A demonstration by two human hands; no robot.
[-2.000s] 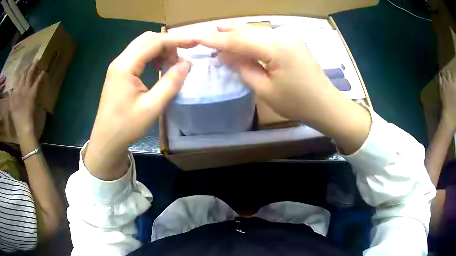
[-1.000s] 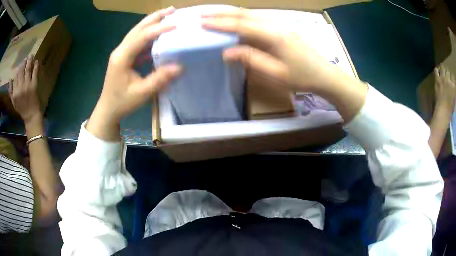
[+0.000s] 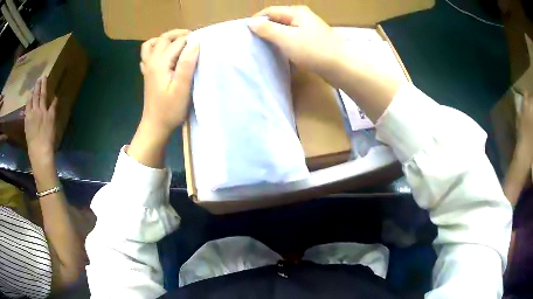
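An open brown carton (image 3: 245,205) stands before me with a white foam insert (image 3: 336,176) along its front. A speaker in a whitish soft sleeve (image 3: 239,111) lies in its left part, its wood-grain face hidden. My left hand (image 3: 168,79) grips the wrapped speaker's far left corner. My right hand (image 3: 301,38) grips its far right edge, thumb on top. A plain brown accessory box (image 3: 320,114) lies right of the speaker. A white leaflet (image 3: 357,111) shows partly beneath my right forearm.
The carton lid (image 3: 362,10) stands open behind the contents. The dark-green table (image 3: 125,76) has a pale edge. At left a person's hand (image 3: 41,120) rests on a closed carton (image 3: 44,73). At right another hand (image 3: 524,120) touches a carton.
The wrapped speaker has turned, so a long smooth sleeve side now faces up instead of the gathered end. My hands have moved to its far corners. The accessory box shows more.
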